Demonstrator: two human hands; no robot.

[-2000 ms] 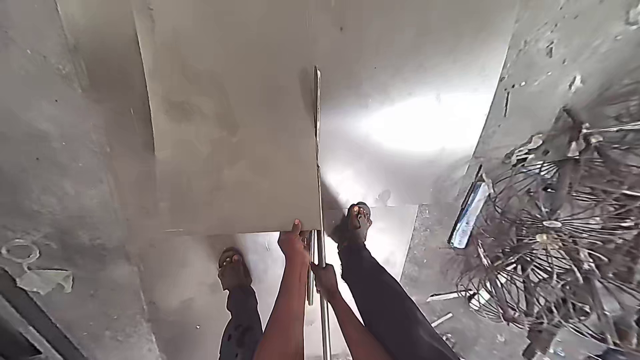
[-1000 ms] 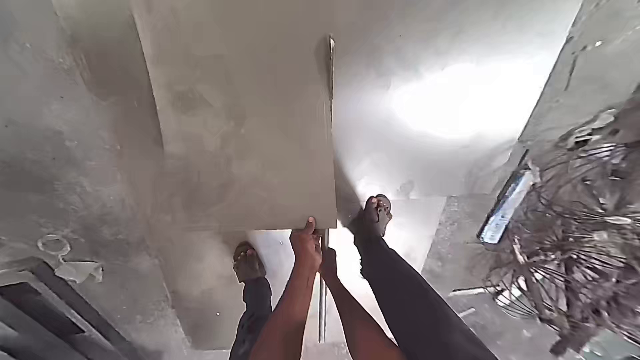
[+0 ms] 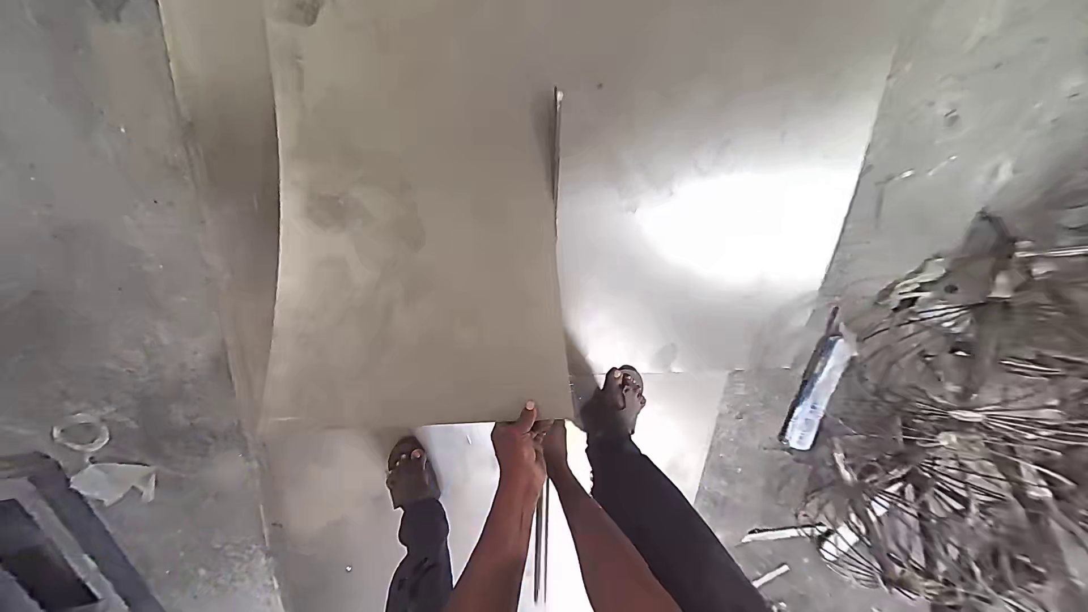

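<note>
A large thin sheet [image 3: 408,255], apparently metal, has its near edge lifted and curves upward. My left hand [image 3: 520,438] grips that near edge close to its right corner, the thumb on top. My right hand [image 3: 554,442] is right beside it at the corner, mostly hidden; its hold cannot be made out. A narrow strip or rod [image 3: 541,544] shows below the hands, between my forearms. Along the sheet's right side a cut runs up to a small raised end [image 3: 558,95]. Another part of the sheet metal [image 3: 722,323] lies to the right, brightly reflecting.
My feet in sandals stand on either side of the hands. At the right lie a tangled heap of wiry scrap [image 3: 960,433] and a blue and white long object [image 3: 816,395]. A ring [image 3: 81,433], a crumpled scrap [image 3: 115,481] and a dark frame [image 3: 76,527] are at the left.
My right hand has moved up from lower on the rod to the sheet's corner, next to my left hand. My left hand stays at the sheet's near edge.
</note>
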